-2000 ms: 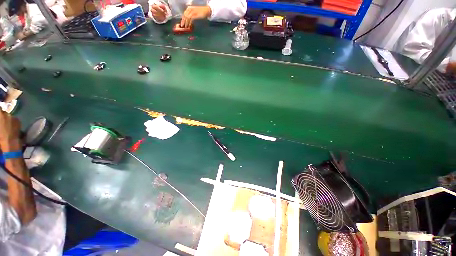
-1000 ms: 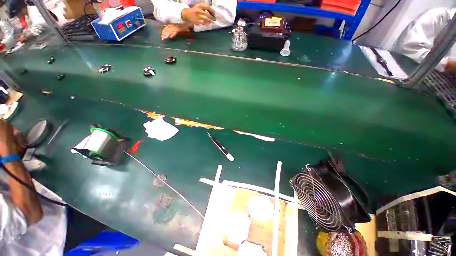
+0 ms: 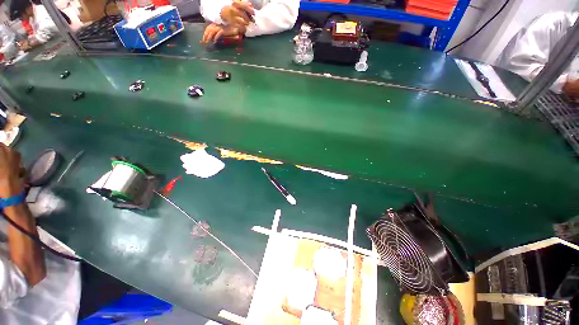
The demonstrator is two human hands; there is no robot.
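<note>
Neither of my hands is in view. The work board (image 3: 267, 279) lies nearest in front, edged with pale tape, with several white patches (image 3: 330, 263) on it. A thin solder wire (image 3: 230, 249) runs from the green-rimmed solder spool (image 3: 126, 182) to the board's left edge. Dark tweezers (image 3: 278, 185) with a pale end lie on the bench behind the board. A shiny curly tip cleaner (image 3: 433, 311) sits at the bottom right, cut off by the frame's edge.
A fan (image 3: 406, 249) stands right of the board, beside a dark taped box (image 3: 517, 279). White crumpled paper (image 3: 202, 163) lies near the spool. Small round assemblies (image 3: 195, 91) lie on the green strip. Another person's arm (image 3: 24, 244) is at left; others sit opposite.
The small round assemblies have shifted right along the green strip. The hands of the person opposite have moved and are now close together. The bench items nearby stay in place.
</note>
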